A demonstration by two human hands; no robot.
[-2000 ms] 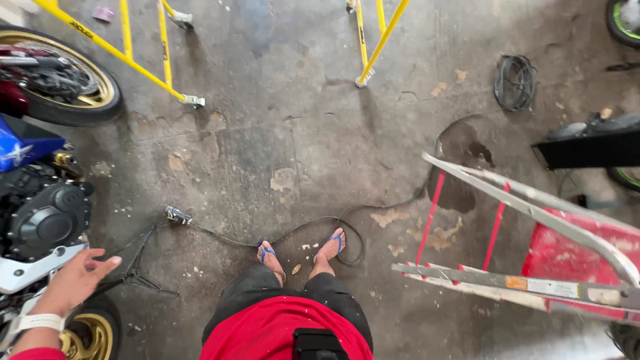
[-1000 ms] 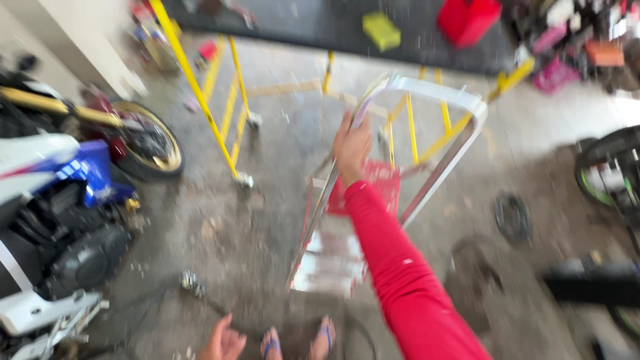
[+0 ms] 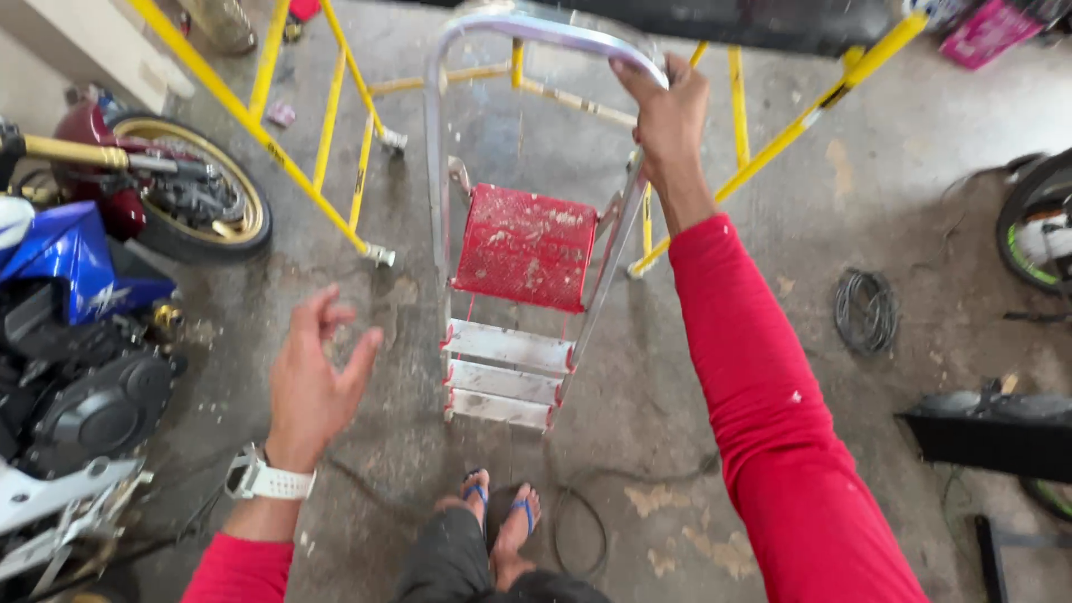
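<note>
An aluminium stepladder (image 3: 509, 383) with a red, paint-spattered top platform (image 3: 528, 248) stands upright in front of my feet, its steps facing me. My right hand (image 3: 670, 117) grips the right side of its curved top rail (image 3: 536, 27), with the arm stretched forward. To the left of the ladder, my left hand (image 3: 322, 377) hangs in the air with thumb and fingers apart, touching nothing. A white watch is on that wrist.
Yellow scaffold frames (image 3: 327, 205) on casters stand around the ladder's far side, under a dark platform (image 3: 720, 23). A blue motorcycle (image 3: 71, 260) is at left. On the right lie a coiled black cable (image 3: 866, 311) and a wheel (image 3: 1038, 226). Another cable (image 3: 586, 502) loops near my feet.
The ladder, at the right with neither hand on it two seconds ago, now stands in front of me. My right hand has come into view and holds its rail. The view has tilted up.
</note>
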